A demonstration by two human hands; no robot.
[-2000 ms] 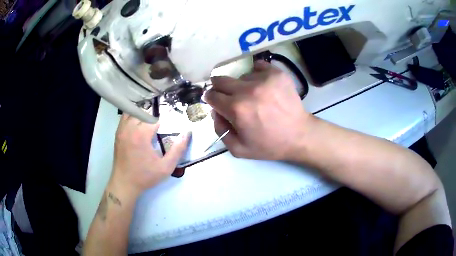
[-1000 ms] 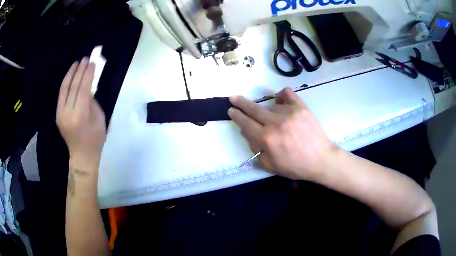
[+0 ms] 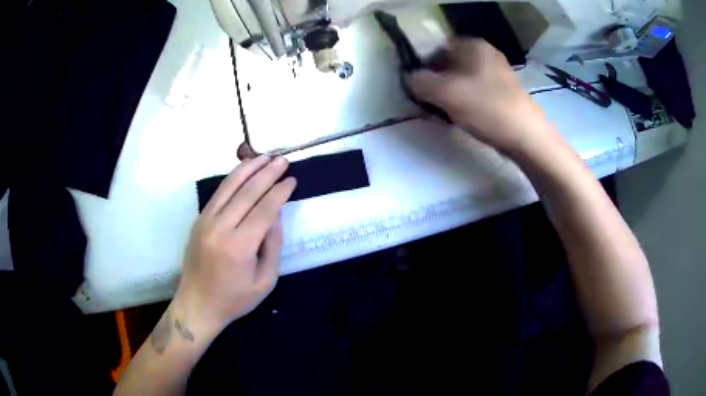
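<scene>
A dark fabric strip (image 3: 331,173) lies flat on the white machine table (image 3: 433,166), near its front edge. My left hand (image 3: 238,224) rests on the strip's left part with its fingers flat, pressing it down. My right hand (image 3: 476,89) is on the handles of the dark shears (image 3: 400,45), beneath the machine arm; it is blurred and its fingers curl around the loops. The shears' blades point away to the upper left. The awl does not show clearly.
The machine's needle area (image 3: 298,42) is above the strip. A black phone-like rectangle (image 3: 484,27) lies behind my right hand. Red-and-black snips (image 3: 579,85) lie at the right. Dark cloth (image 3: 70,77) is heaped at left.
My left hand has come back from the left, without the white piece, onto the strip. My right hand has left the strip and taken hold of the shears. The strip lies nearer the front edge.
</scene>
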